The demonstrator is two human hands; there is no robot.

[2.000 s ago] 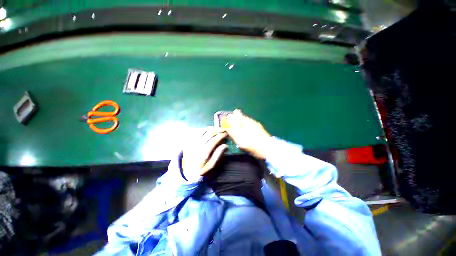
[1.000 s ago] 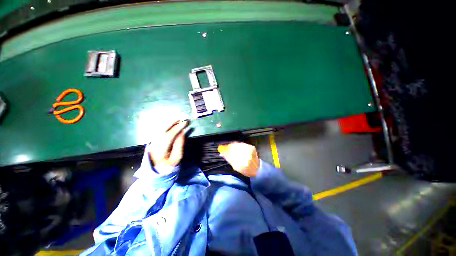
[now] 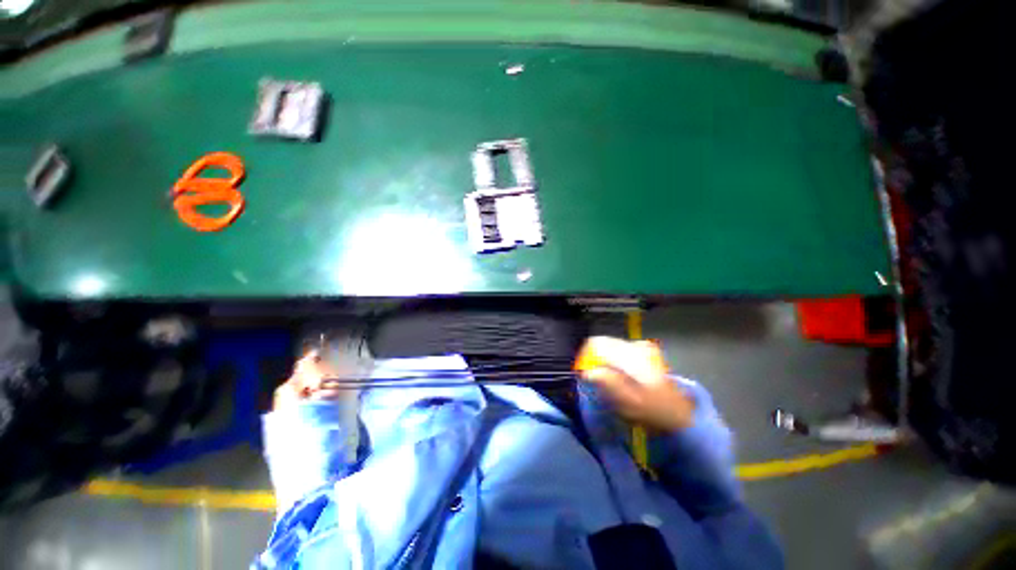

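Thin black cables (image 3: 490,376) are stretched sideways between my two hands over the lap, below the bench edge. My left hand (image 3: 306,376) holds them at their left end. My right hand (image 3: 635,379), with a yellow-orange patch on its fingers, holds them at the right. More black cables lie across the lap under them. A silver-grey slotted fixture (image 3: 505,220) lies on the green bench in front of me, untouched, with its open window frame (image 3: 501,165) joined at its far side. The cable tips are too small to make out.
Orange-handled scissors (image 3: 209,192) lie on the bench at left, between two grey fixtures (image 3: 287,109) (image 3: 48,175). A red bin (image 3: 833,321) is below the bench at right. A large black cable mass (image 3: 947,223) hangs at far right.
My hands have moved from the fixture down to the lap and spread apart, with cables now stretched between them. The fixture, covered by my hands at first, now lies uncovered and opened out.
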